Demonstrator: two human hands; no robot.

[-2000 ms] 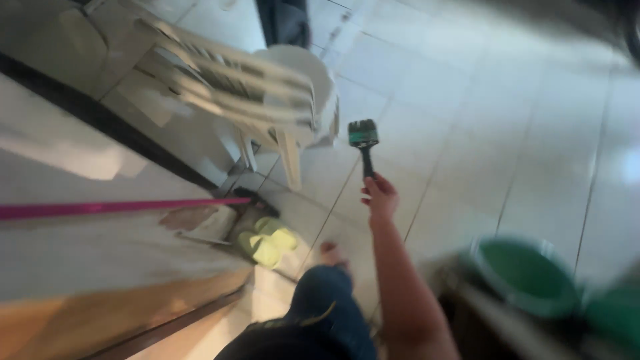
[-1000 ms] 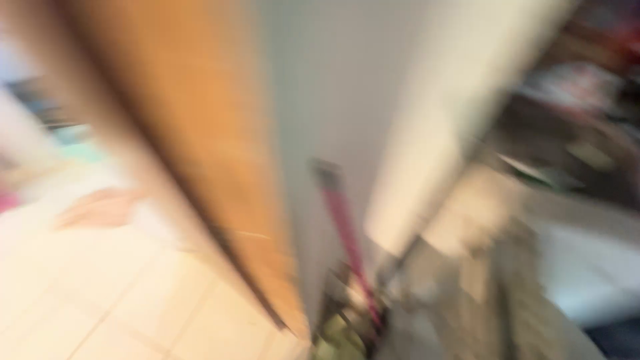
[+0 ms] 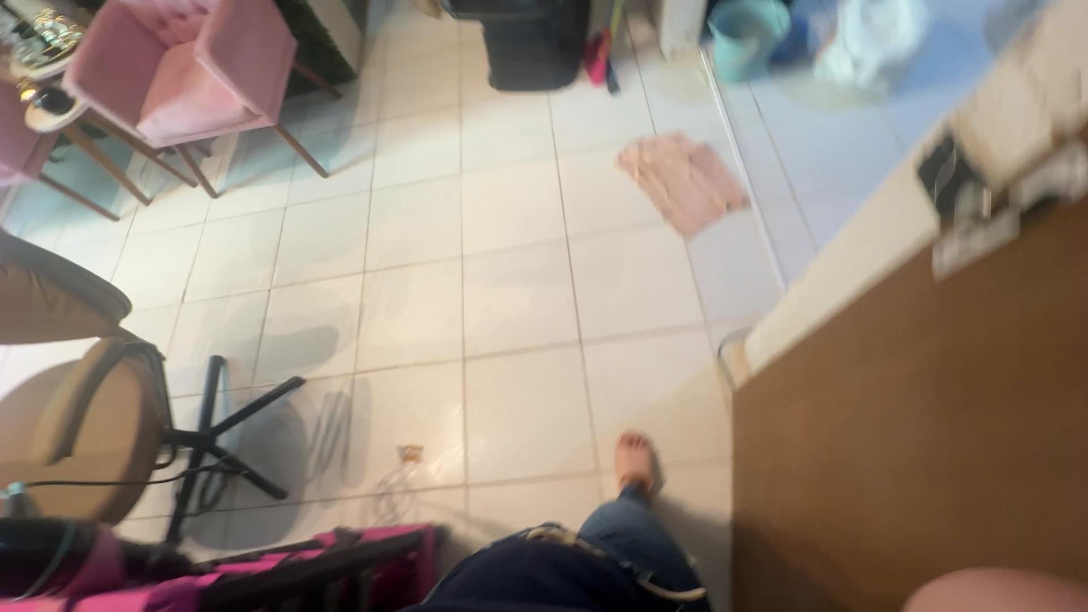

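Note:
Neither of my hands shows in the head view. A blurred patch of bare skin, part of an arm or shoulder, lies at the bottom right corner over the brown wooden door (image 3: 901, 442). My bare foot (image 3: 634, 459) stands on the white tiled floor, left of the door. Farther ahead a crumpled pink cloth (image 3: 687, 180) lies flat on the tiles. The brush seen earlier is not in view.
Pink armchairs (image 3: 191, 81) stand at the upper left, a round-seated chair (image 3: 106, 425) with black legs at the left. A black bin (image 3: 535, 42) and a teal bucket (image 3: 748, 38) stand ahead. A cable crosses the left side. Pink-and-black furniture or frame (image 3: 374, 565) is at lower left.
The view has swung from the area with the white plastic chair, past a door edge, to a tiled room. The hand holding the brush two seconds ago is out of view.

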